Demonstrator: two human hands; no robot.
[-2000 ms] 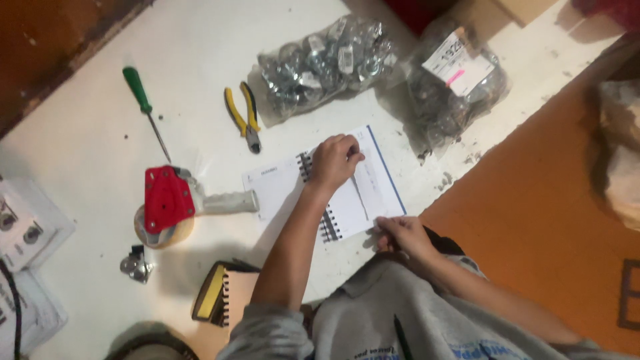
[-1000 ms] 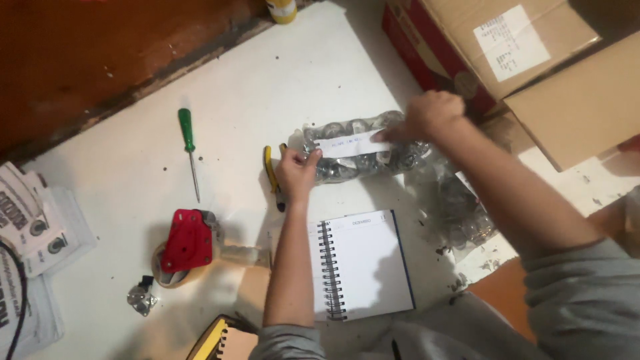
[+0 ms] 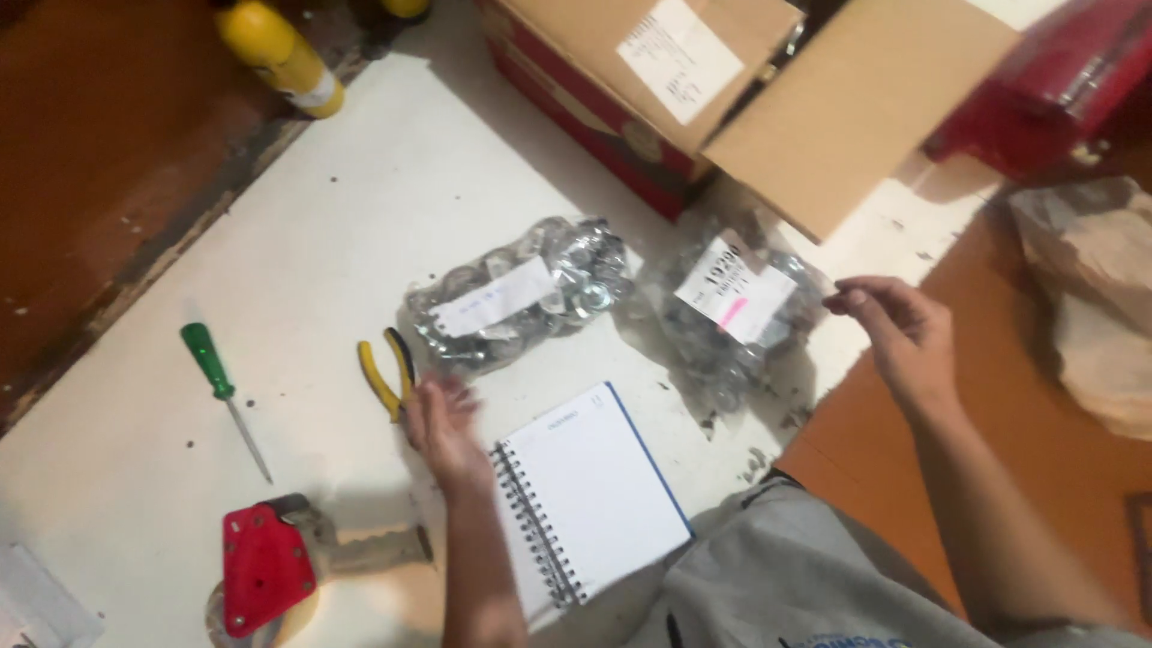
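Observation:
A clear plastic bag of metal parts [image 3: 576,292] lies on the white table, a handwritten paper strip [image 3: 495,297] on top of it. My left hand [image 3: 445,423], blurred and empty, hovers below that bag, by the yellow-handled pliers [image 3: 382,378], which it partly covers. My right hand [image 3: 891,333] is at the right, thumb and fingertips together, beside a second bag of metal parts [image 3: 729,369] with a printed label; whether it pinches the bag's edge or anything else, I cannot tell. An open spiral notebook [image 3: 598,490] lies between my forearms.
A green-handled screwdriver [image 3: 211,360] and a red tape dispenser [image 3: 265,567] lie at the left. An open cardboard box [image 3: 630,90] stands at the back, its flap [image 3: 864,117] jutting right. A yellow bottle [image 3: 283,58] is at the upper left. Right of the table is an orange floor [image 3: 873,468].
Both hands have left the first bag, where they were on the paper strip one second ago; my right hand is now beside the second bag. Two seconds ago both hands were at the notebook.

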